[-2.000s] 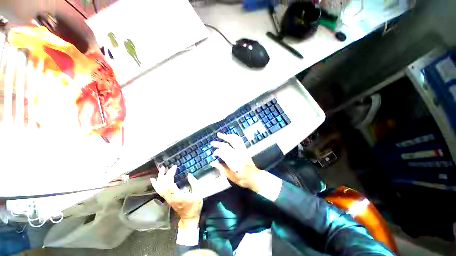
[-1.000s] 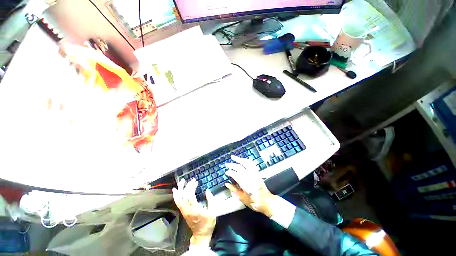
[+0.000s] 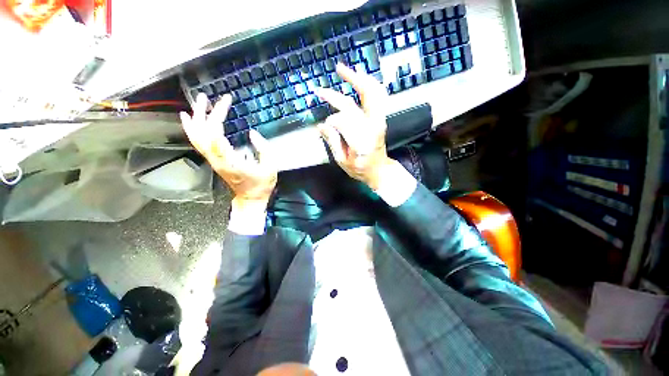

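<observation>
The keyboard (image 3: 290, 77), with dark keys and a bluish glow, lies on a pale tray (image 3: 493, 44) at the top of the view. My left hand (image 3: 231, 154) is over its left end, fingers apart, holding nothing. My right hand (image 3: 359, 125) is over the middle of the keys, fingers spread and slightly bent, also empty. Whether the fingertips press keys cannot be told. A dark wrist rest (image 3: 411, 125) shows at the keyboard's near edge, right of my right hand.
A red cable (image 3: 147, 105) runs left of the keyboard. A pale bag (image 3: 81, 172) hangs below the desk edge. Blue and black items (image 3: 94, 302) lie on the floor at lower left. Blue binders (image 3: 598, 183) stand on a shelf at right. An orange chair part (image 3: 490, 228) is beside my right arm.
The view has tilted down towards my lap. The monitor, mouse, notebook and mug have left the picture. Both hands remain over the keyboard, with the right hand's fingers slightly shifted.
</observation>
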